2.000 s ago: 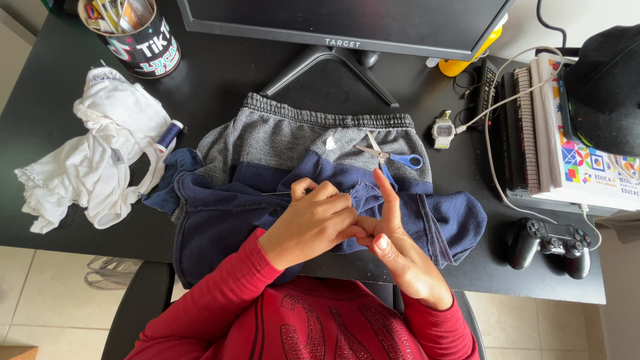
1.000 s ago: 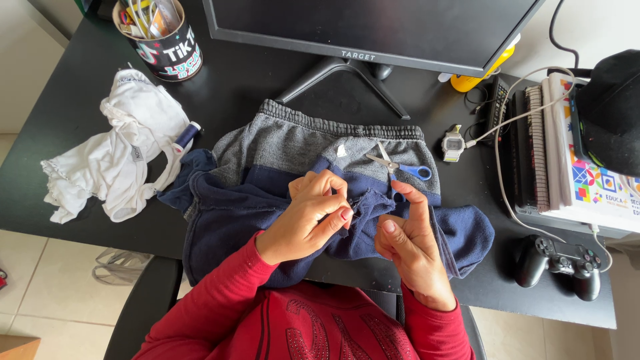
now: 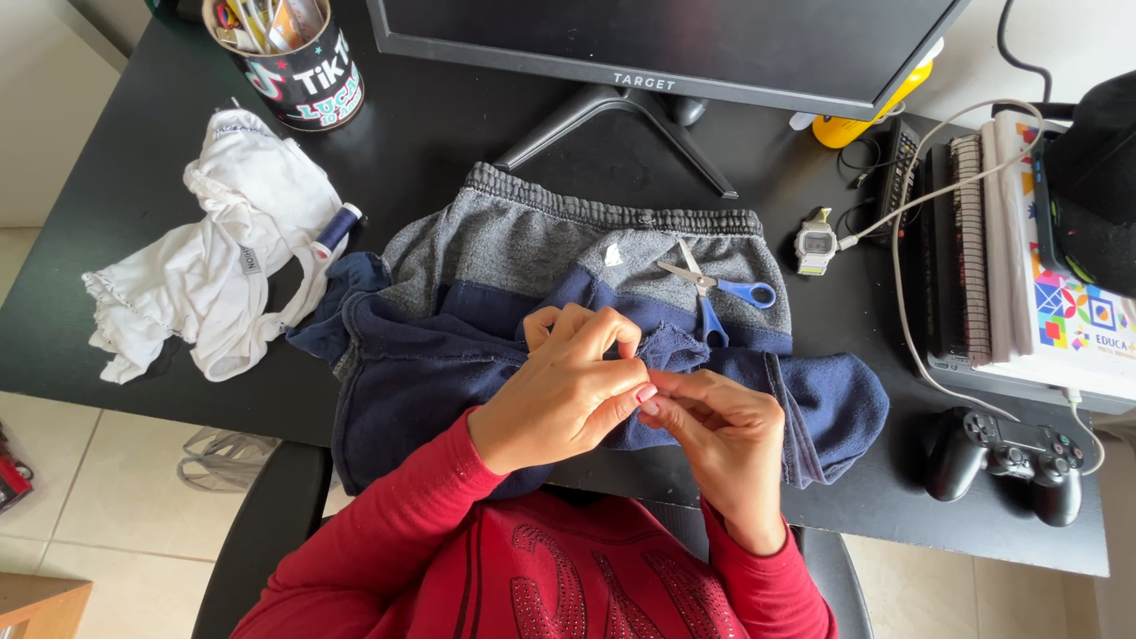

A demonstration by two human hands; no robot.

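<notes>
My left hand (image 3: pixel 568 390) and my right hand (image 3: pixel 723 435) meet fingertip to fingertip above a grey and navy fleece garment (image 3: pixel 426 373) with an elastic waistband. Thumb and index finger are pinched on both hands; whatever lies between them is too small to make out. Just beyond the hands, blue-handled scissors (image 3: pixel 701 282) lie on the garment with their blades apart. A small white scrap (image 3: pixel 612 256) is beside them. To the left, a spool of dark blue thread (image 3: pixel 336 229) rests against a crumpled white cloth garment (image 3: pixel 213 257).
A monitor stand (image 3: pixel 621 106) stands behind the garment, with a pen tin (image 3: pixel 306 80) at the back left. On the right are a digital watch (image 3: pixel 816 242), a charging cable (image 3: pixel 898 266), a stack of notebooks (image 3: pixel 967 248), a black cap (image 3: pixel 1096 177) and a game controller (image 3: pixel 1007 457).
One second ago my hands were apart, the right index finger raised; now the right hand has come in to the left and their fingertips meet. The scissors still lie on the garment.
</notes>
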